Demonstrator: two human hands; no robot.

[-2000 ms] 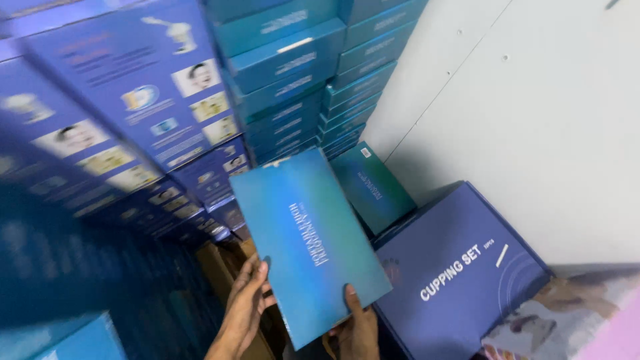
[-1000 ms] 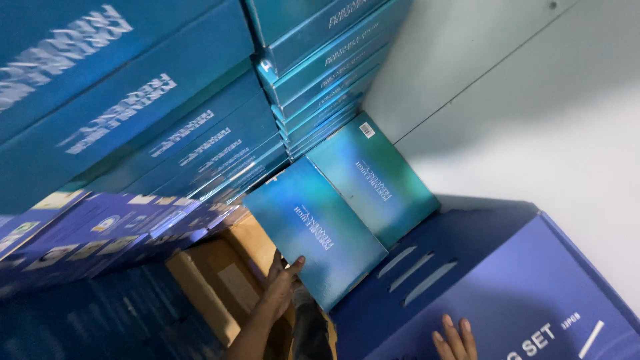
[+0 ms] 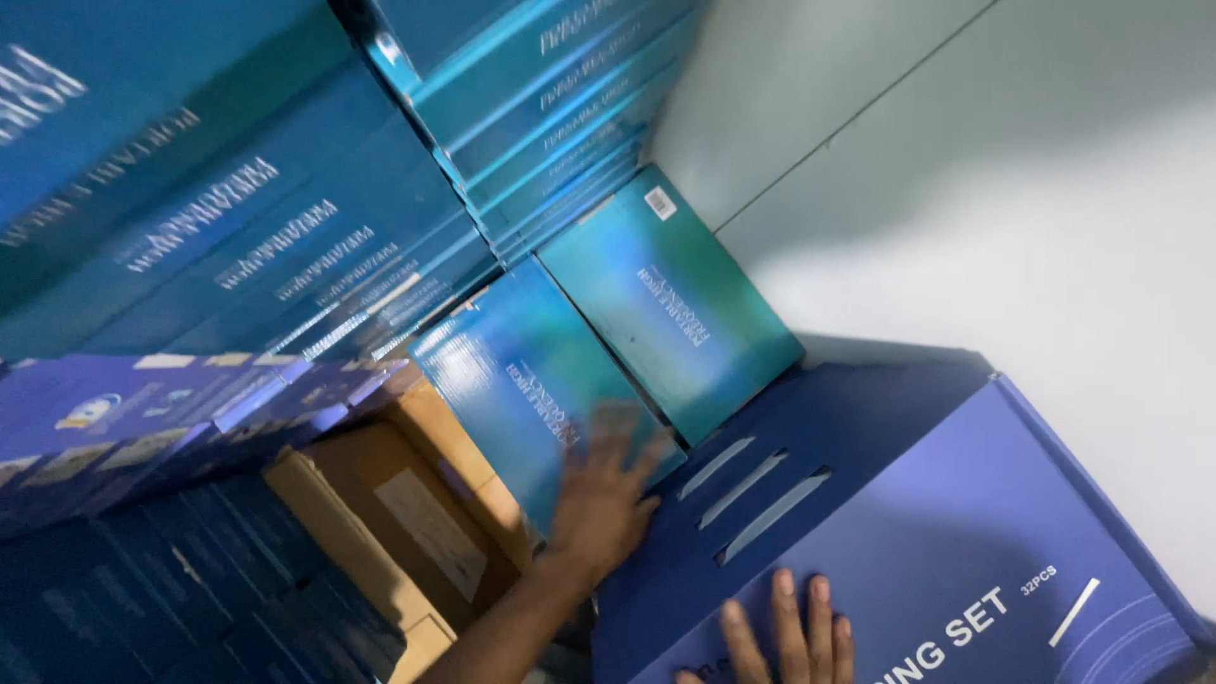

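Observation:
My left hand, blurred and with fingers spread, is over the lower right part of a flat teal-blue box; whether it touches the box is hard to tell. That box lies beside a matching teal-green box that bears a barcode label, a narrow dark gap between them. My right hand rests with spread fingers on the large blue cupping set box at the lower right. Slots in that box's side face the teal boxes.
Tall stacks of teal boxes rise at the left and top. Purple boxes are stacked at the left edge. An open cardboard carton stands below the teal box. A pale wall bounds the right side.
Two seconds ago both hands held the teal-blue box up; now it lies beside the matching box, let go. My right hand has moved onto the cupping set box. The view has come closer.

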